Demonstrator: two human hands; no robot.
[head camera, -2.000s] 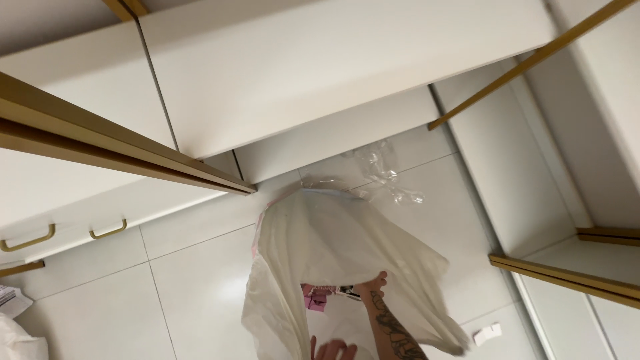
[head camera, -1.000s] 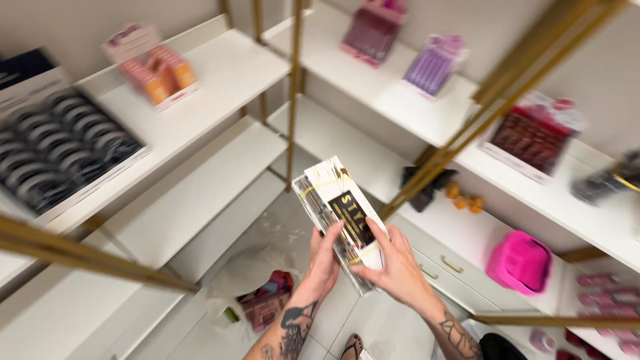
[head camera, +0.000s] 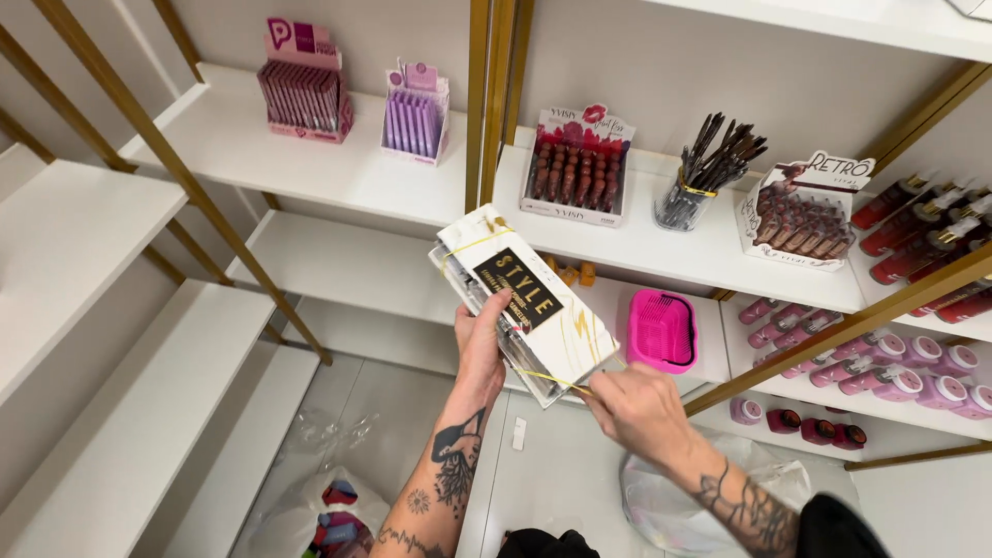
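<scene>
My left hand (head camera: 482, 341) is closed around a white and gold display box (head camera: 573, 306) with a clear plastic side, its thumb on the black printed panel. Thin yellow elastic bands (head camera: 552, 378) cross both ends of the box. At the box's lower right end, my right hand (head camera: 632, 403) pinches the lower band and pulls it outward from the edge. The box is tilted, its upper end pointing to the upper left. What lies inside it is hard to make out.
Shelves with brass-coloured posts (head camera: 484, 101) surround me, bearing lip product displays (head camera: 581, 167), a cup of pencils (head camera: 686, 198) and bottles. A pink plastic basket (head camera: 663, 329) sits on a lower shelf. Plastic bags (head camera: 337, 511) lie on the floor, left and right.
The view has swung right along the shelves. Two seconds ago my hands were at a white bag; one second ago both held the box. Now my right hand has moved to the band at its end.
</scene>
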